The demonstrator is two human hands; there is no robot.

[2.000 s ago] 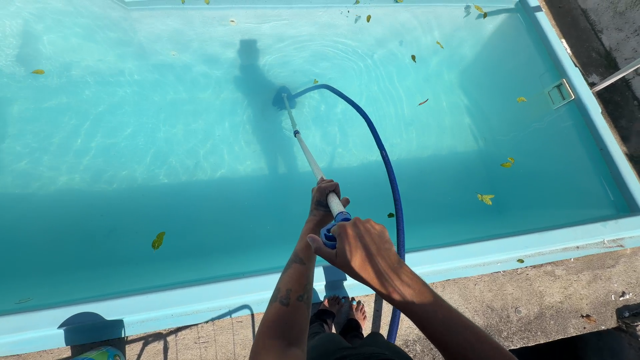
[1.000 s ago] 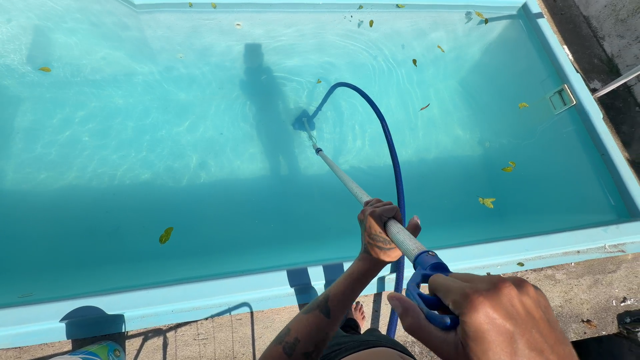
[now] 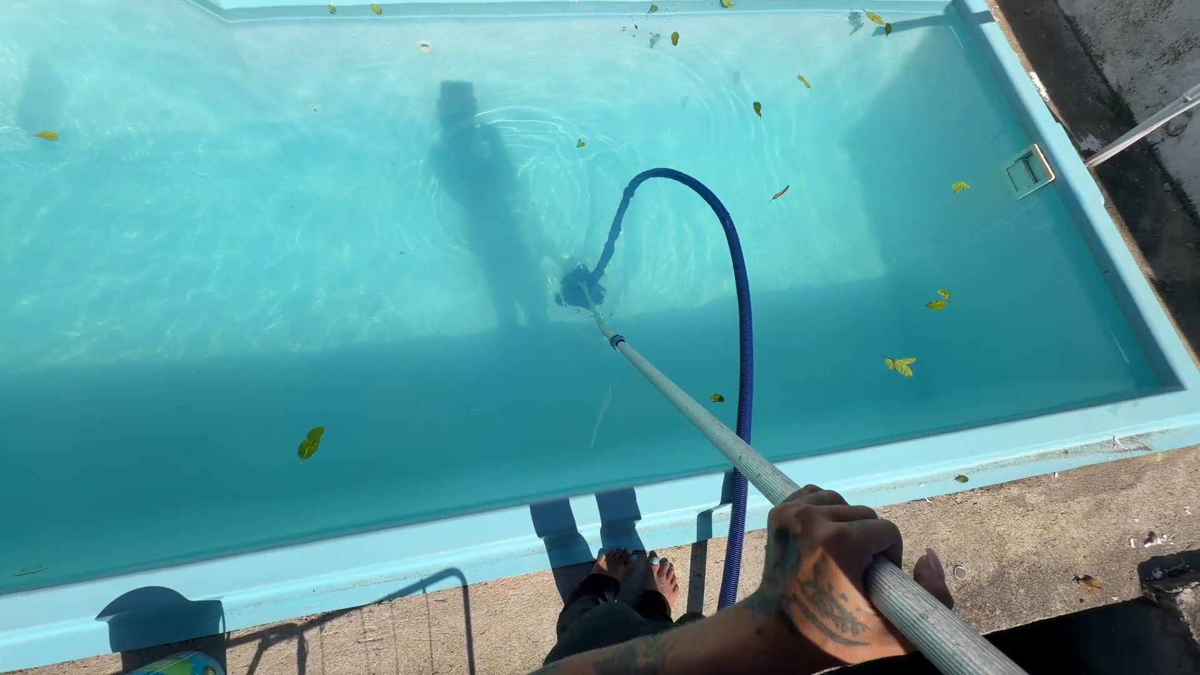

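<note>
My left hand (image 3: 830, 567), its arm coming in from the bottom, is closed around a pale telescopic pole (image 3: 698, 412) that slants down into the pool. At the pole's far end a dark blue vacuum head (image 3: 581, 286) lies under the water. From that head a ribbed blue hose (image 3: 744, 328) arches up, curves right and crosses the pool's near edge beside my feet. My right hand and the handle end of the pole are outside the view, beyond the bottom right.
The light-blue pool rim (image 3: 422, 553) runs just ahead of my bare feet (image 3: 642, 572) on the concrete deck (image 3: 1022, 525). Several leaves float on the water, one a green leaf (image 3: 310, 442). A skimmer opening (image 3: 1028, 172) is in the right wall.
The vacuum head has moved right and toward me. The pole has come back toward the bottom right, with my left hand on it. My right hand and the blue handle have left the view.
</note>
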